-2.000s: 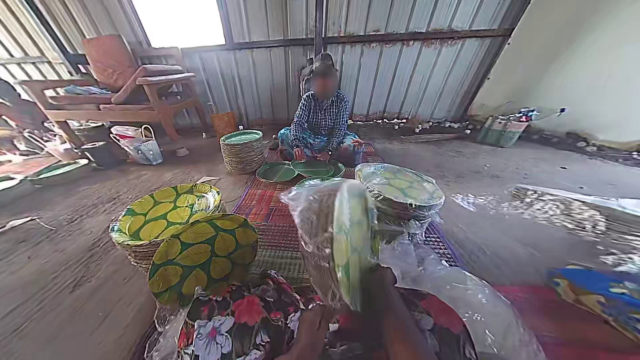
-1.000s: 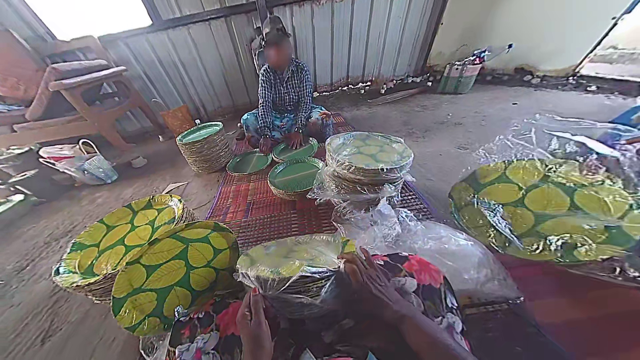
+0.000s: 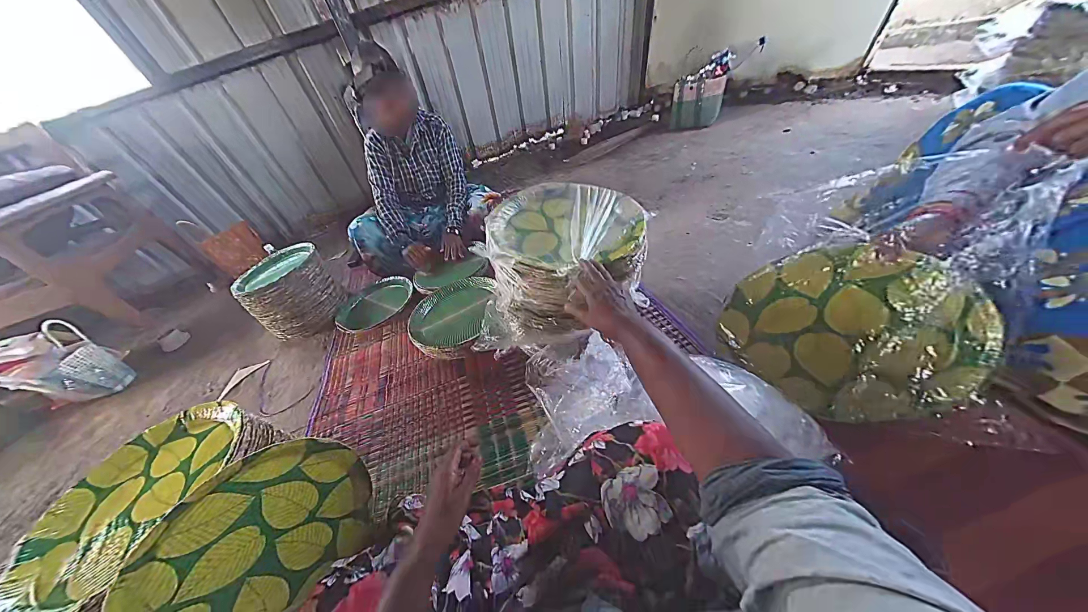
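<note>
My right hand [image 3: 602,297] reaches forward and touches the near side of a tall stack of leaf-patterned round trays wrapped in clear plastic [image 3: 565,225]. Whether its fingers grip the wrap is unclear. My left hand [image 3: 455,476] hovers over my floral-clothed lap with its fingers curled, apparently holding nothing. Leaf-patterned round trays [image 3: 246,518] lean against a similar tray stack [image 3: 144,476] at the lower left. Crumpled clear plastic [image 3: 586,391] lies below the wrapped stack.
Across the woven mat [image 3: 399,399], a seated person rests their hands by plain green trays [image 3: 450,310]. A taller tray stack [image 3: 289,293] stands left of them. At the right, another person's hands handle plastic over a large leaf-patterned tray [image 3: 850,323]. A handled bag [image 3: 89,370] lies far left.
The plastic-wrapped trays that were between my hands are no longer in my lap. My right hand has moved forward to the wrapped stack. The view has swung to the right.
</note>
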